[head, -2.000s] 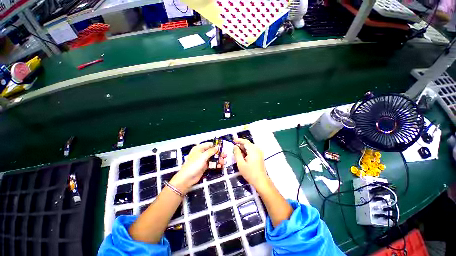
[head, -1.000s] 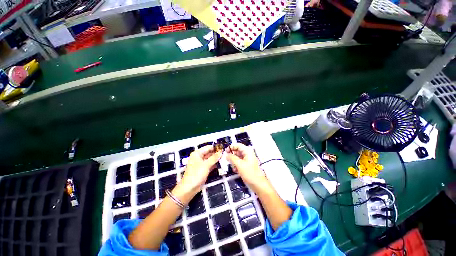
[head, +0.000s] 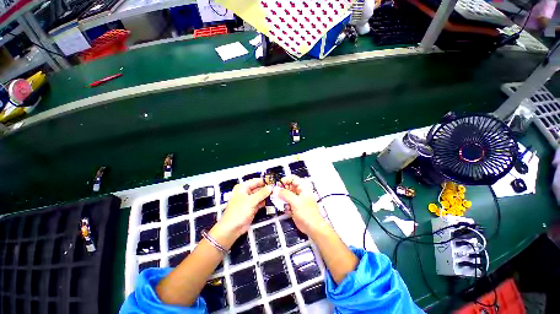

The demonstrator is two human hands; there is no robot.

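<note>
My left hand point(head: 247, 201) and my right hand point(head: 295, 199) meet above the white blister tray point(head: 132, 245). Between their fingertips is a small circuit board assembly point(head: 269, 178) with dark and orange-gold parts, mostly hidden by the fingers. A small white wiping cloth or paper point(head: 279, 199) is pinched at my right fingertips, against the board. Black squarish units point(head: 275, 273) fill the tray's pockets that show.
Several board strips lie on the green belt point(head: 215, 122); another lies on the black blister tray point(head: 37, 257) at left. At right are a bottle point(head: 398, 154), fan point(head: 471, 152), tweezers point(head: 390, 190), yellow finger cots point(head: 452, 200), power strip point(head: 451, 248) and cables.
The strips on the belt have shifted to the right. My hands stay together over the tray; their fingers and the white cloth have moved slightly around the board.
</note>
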